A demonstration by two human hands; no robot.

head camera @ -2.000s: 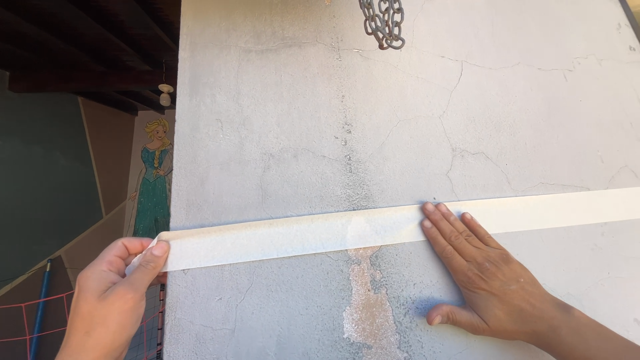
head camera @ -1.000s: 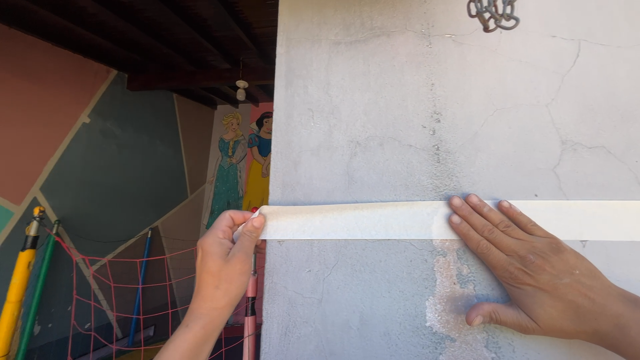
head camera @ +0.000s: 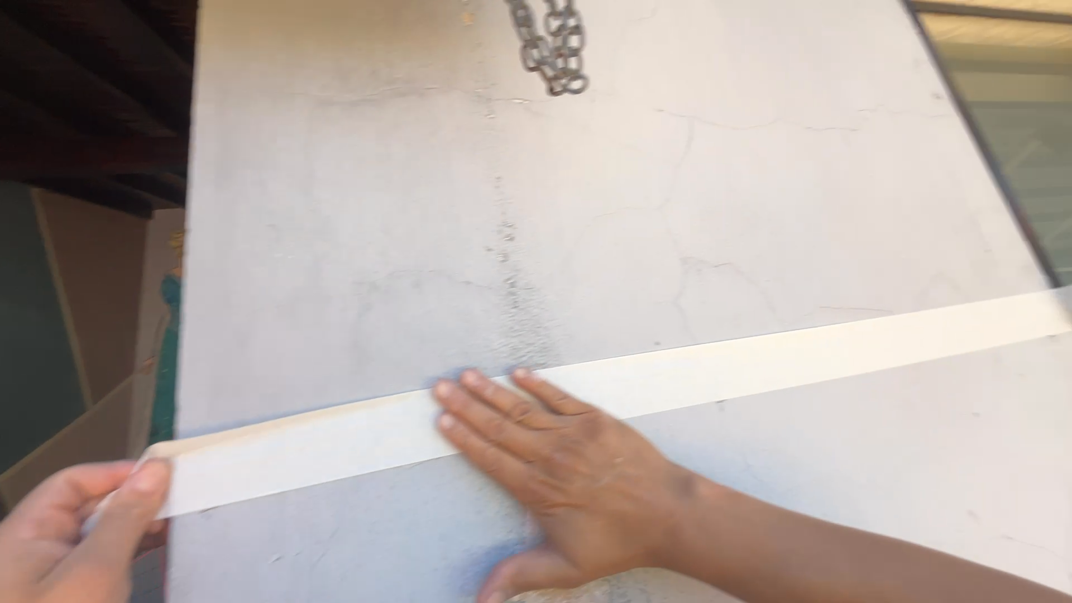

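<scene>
A wide strip of pale tape (head camera: 754, 364), perhaps masking tape, runs across a cracked, light-painted wall (head camera: 377, 209), rising toward the right. At the wall's left edge, my left hand (head camera: 92, 528) pinches the strip's end between thumb and fingers. My right hand (head camera: 569, 477) lies flat over the strip near the middle, fingertips on the tape and thumb spread below it on the wall. Between my hands the strip stretches straight, its upper edge casting a thin shadow on the wall.
A metal chain (head camera: 557, 50) hangs against the wall at the top. Left of the wall's edge are dark roof beams (head camera: 84, 100) and a painted figure (head camera: 167, 360) on a farther wall. A dark edge (head camera: 988, 151) borders the wall at the upper right.
My right hand has slid left along the strip, closer to my left hand, which still holds the end at the wall's edge. The view has swung left and back right.
</scene>
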